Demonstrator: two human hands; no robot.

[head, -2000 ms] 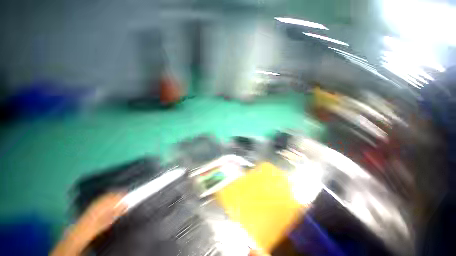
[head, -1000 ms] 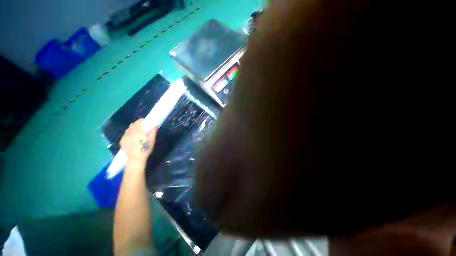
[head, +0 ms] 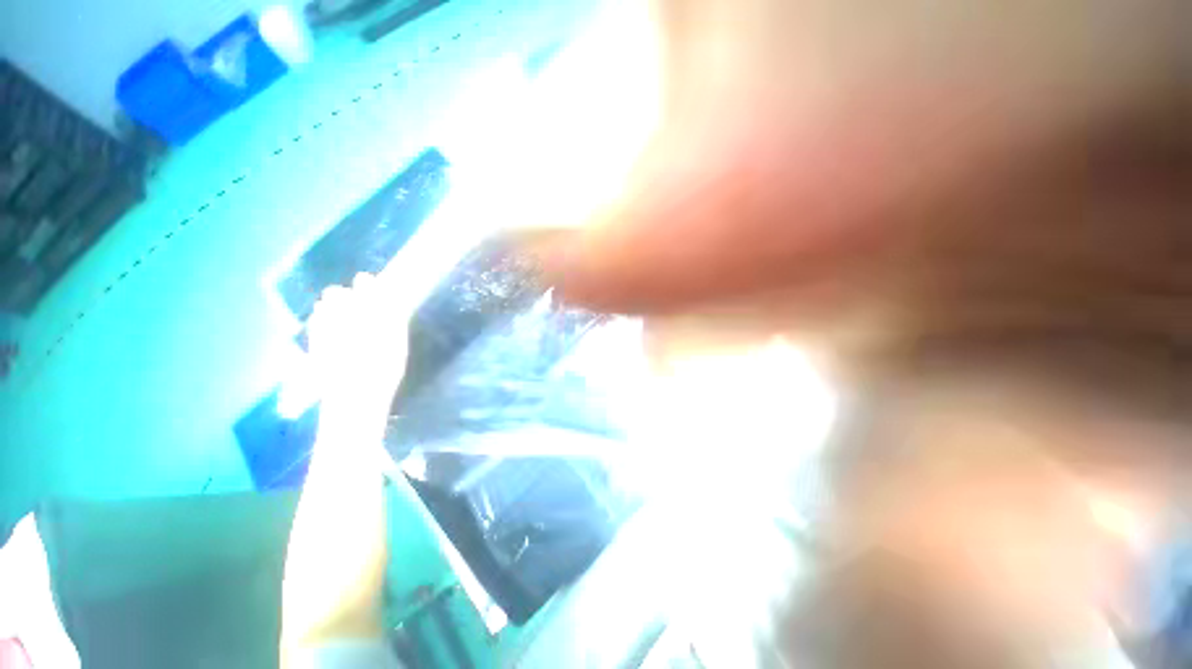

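Observation:
A black sheet stack under clear crinkled film lies in front of me, washed out by glare. A darker flat sheet lies beyond its far left side. My left hand is overexposed. It lies around a long white strip along the stack's left side and looks closed on it; the fingers are not distinct. A large, blurred skin-coloured shape, apparently my right hand, is very close to the camera and covers the right side. Its fingers and anything in it cannot be made out.
A blue bin shows below the bench's left edge. Blue containers stand on the green floor at the far upper left. A dark stacked object is at the left rim. Glare hides the area beyond the stack.
The picture has turned much brighter. The close shape at the right was dark and is now skin-coloured and higher, uncovering more film. My left hand stays at the white strip; the scale is lost in glare.

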